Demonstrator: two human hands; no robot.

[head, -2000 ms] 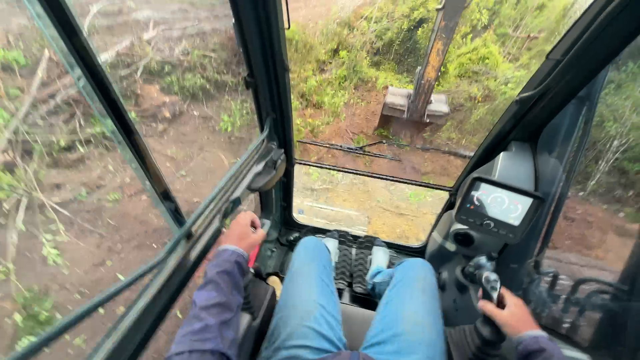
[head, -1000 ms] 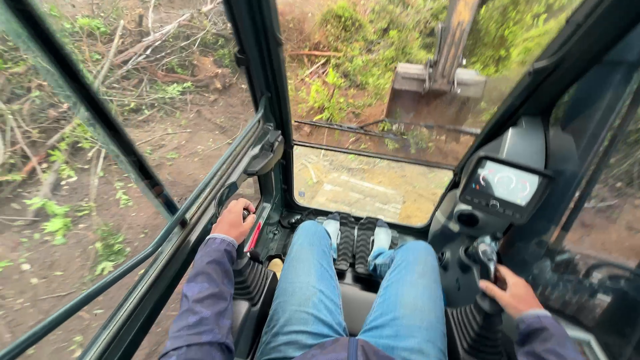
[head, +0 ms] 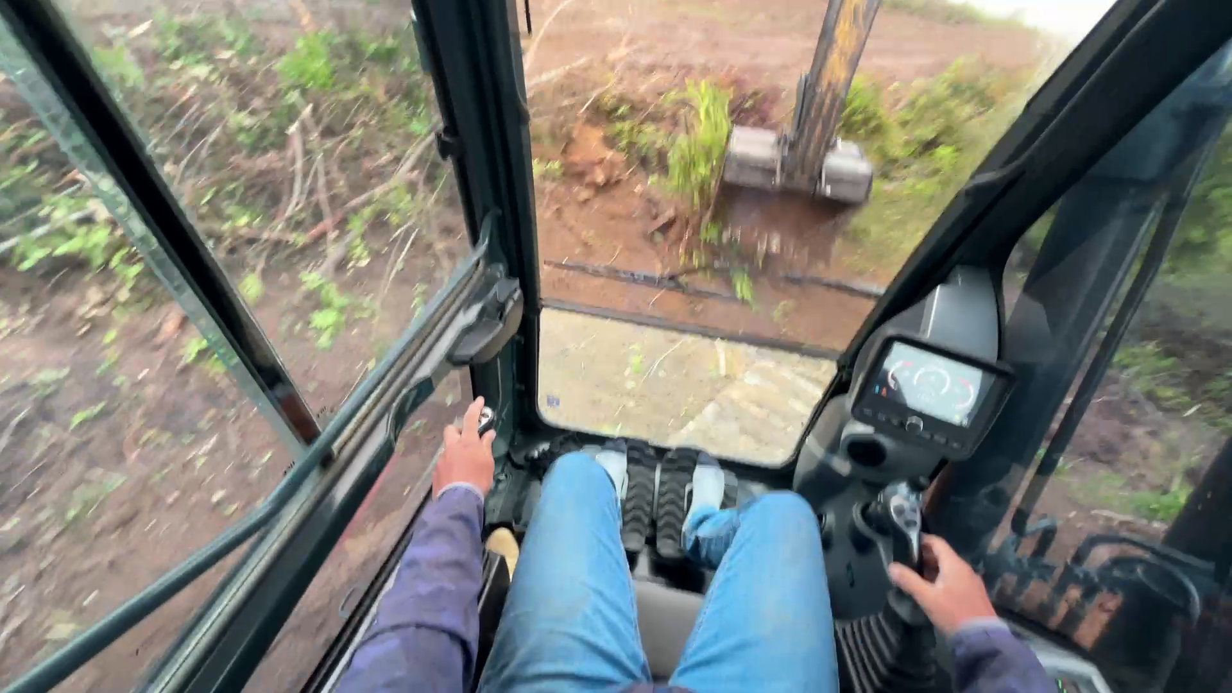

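Inside an excavator cab, my left hand point(head: 466, 450) is closed over the left joystick point(head: 486, 418), whose top shows beside my fingers. My right hand point(head: 948, 584) grips the right joystick point(head: 905, 525) from its outer side, above a ribbed rubber boot point(head: 887, 650). Through the front window the excavator bucket point(head: 782, 217) hangs from the worn, yellowish arm point(head: 830, 87), close to the soil, with a tall green clump of plants point(head: 701, 144) at its left side. My shoes rest near the black ribbed foot pedals point(head: 659, 496).
A display monitor point(head: 932, 383) stands right of the front window. A handrail point(head: 250, 520) crosses the left side. Outside lie cut branches point(head: 322, 183), reddish soil and green brush. Hoses point(head: 1107, 558) show through the right window.
The outside scene has swung across the windows: more branches show at left, and bare ground lies behind the bucket. My left hand has moved forward since one second ago.
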